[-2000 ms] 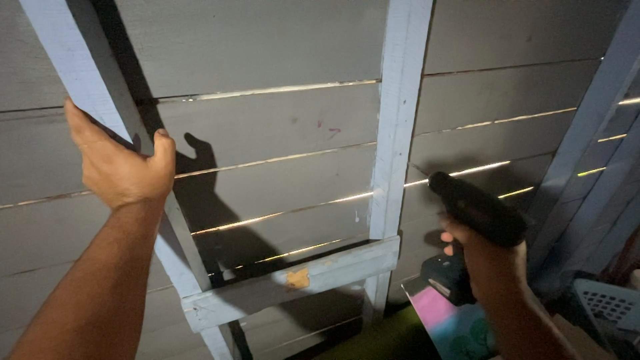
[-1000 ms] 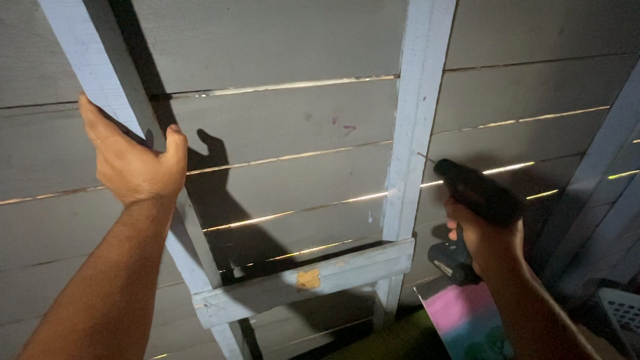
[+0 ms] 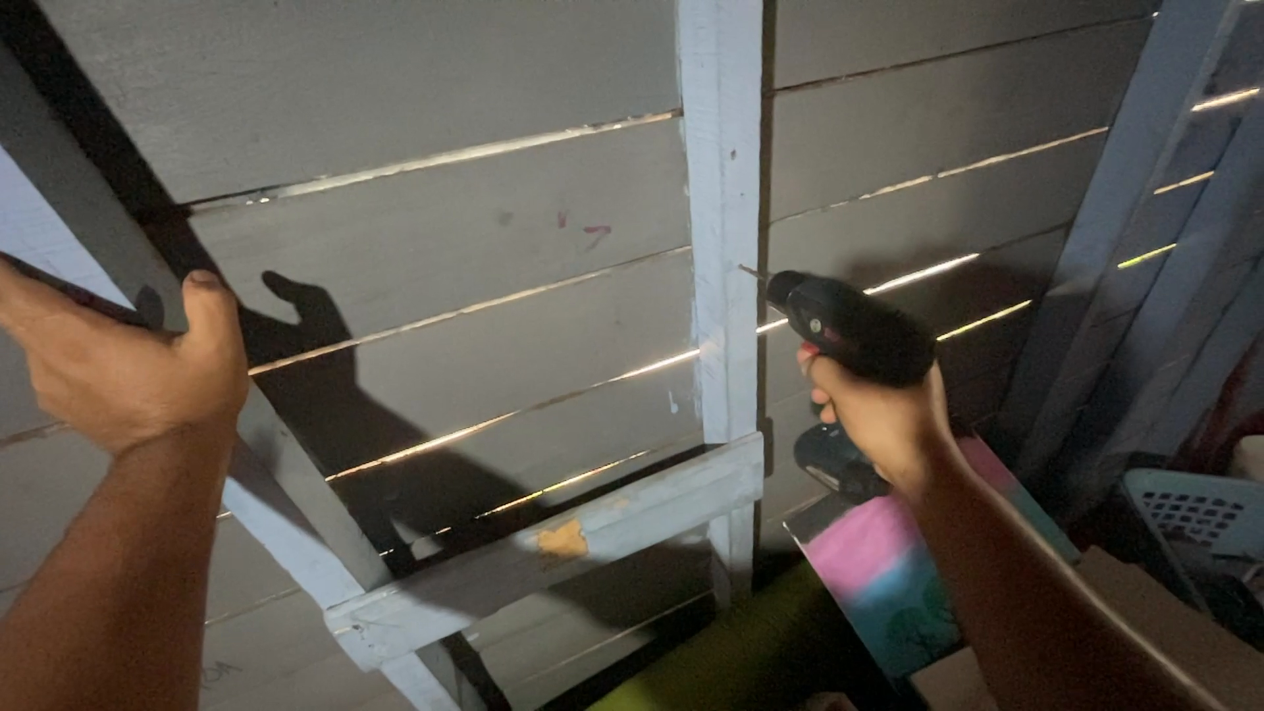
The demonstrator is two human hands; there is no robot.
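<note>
My right hand (image 3: 879,405) grips a black cordless drill (image 3: 854,326) by its handle. The drill's thin bit (image 3: 752,270) points left, its tip at or just in front of the light-blue upright stud (image 3: 729,217); whether it touches I cannot tell. At the left edge my left hand (image 3: 133,351) lies against the slanting light-blue post (image 3: 59,227) with its thumb up, and a dark, flat object (image 3: 74,296) shows along its fingers; whether it is held is unclear.
Behind is a grey plank wall (image 3: 444,237) with light through its gaps. A blue crosspiece (image 3: 563,543) joins post and stud low down. At lower right are a pink and blue painted panel (image 3: 879,573), a light-blue plastic basket (image 3: 1185,504) and a green surface (image 3: 731,652).
Between the earliest frame and now, the drill has come nearer the upright stud, with its bit tip now at the stud's face. The left hand stays at the slanting post.
</note>
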